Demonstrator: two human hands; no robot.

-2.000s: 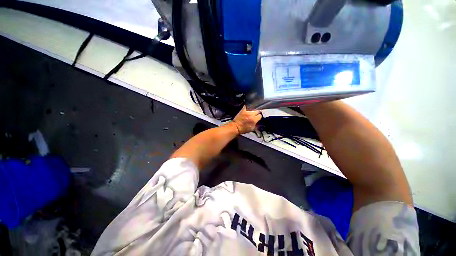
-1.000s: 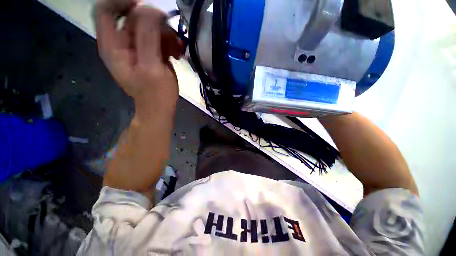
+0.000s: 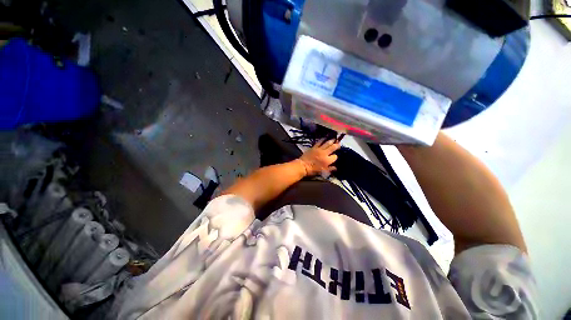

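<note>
The cloth cutting machine (image 3: 432, 69), with a silver and blue motor and a blue-white label box with a red display, fills the top centre. My right forearm runs up behind it; my right hand is hidden by the machine. My left hand (image 3: 321, 157) is at the table edge just below the display, its fingers against black fabric offcuts (image 3: 375, 187). Whether they grip the strips is unclear. The offcuts lie in a long bundle with loose ends, towards my shirt. The blade and base plate are hidden.
White paper (image 3: 494, 140) covers the table on the right. A black cable (image 3: 551, 17) crosses it at the top right. A blue bin (image 3: 47, 84) stands on the dark floor at the left. Pale fabric rolls (image 3: 94, 237) lie at the lower left. Paper scraps (image 3: 190, 182) are on the floor.
My left hand was by the table edge, rose blurred to the upper left, and is now back down at the offcuts. The view has turned, and more floor and the rolls show.
</note>
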